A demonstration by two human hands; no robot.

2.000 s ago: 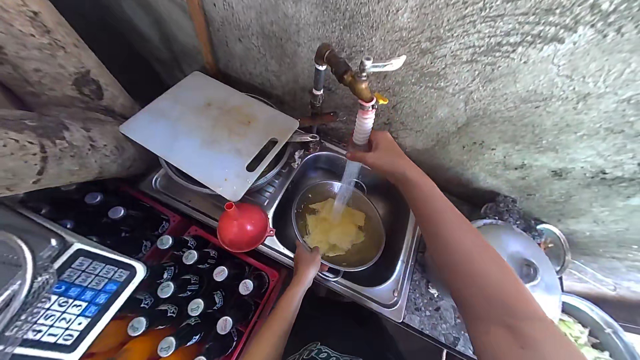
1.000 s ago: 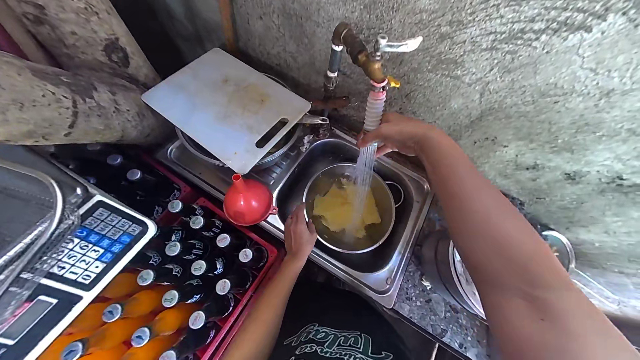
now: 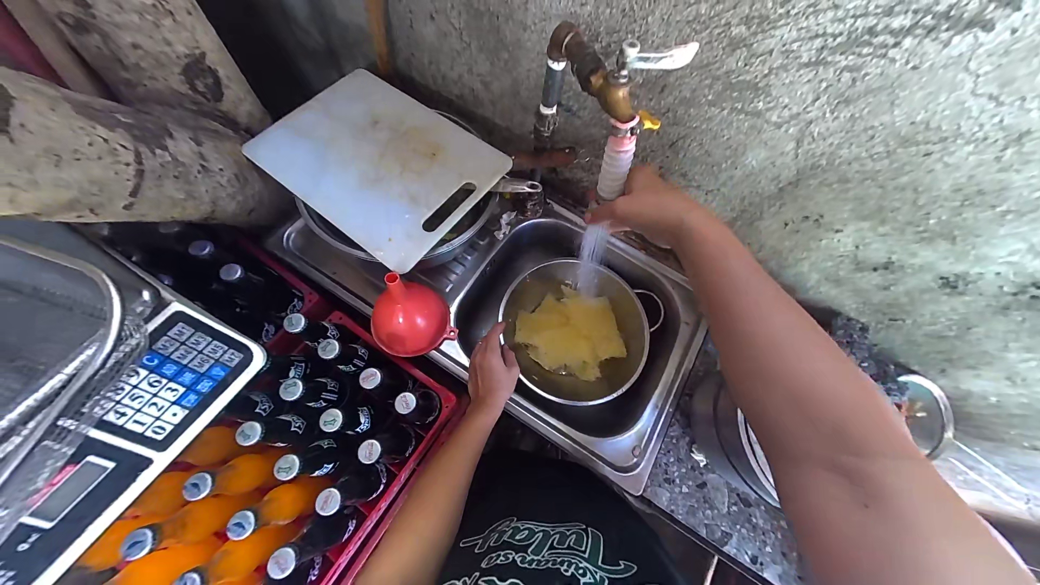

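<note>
A round metal pan [image 3: 636, 357] sits in the stainless steel sink [image 3: 674, 366], holding water and yellow, flat pieces of food [image 3: 569, 333]. My left hand [image 3: 493, 370] grips the pan's near-left rim. Above the pan, my right hand [image 3: 642, 207] is closed around the lower end of a ribbed hose [image 3: 616, 166] fitted to a brass faucet [image 3: 611, 93]. Water runs from the hose into the pan. The fingertips behind the hose are partly hidden.
Left of the sink lie a red plastic funnel [image 3: 410, 319] and a white cutting board [image 3: 382, 154] resting over a pan. Bottles fill a red crate [image 3: 439, 439] near a digital scale [image 3: 175, 378]. A metal pot [image 3: 723, 431] stands right of the sink, beside a rough concrete wall [image 3: 812, 162].
The yellow pieces have shifted and spread in the pan. My left hand stays at its rim, and my right hand stays at the hose. The view has moved.
</note>
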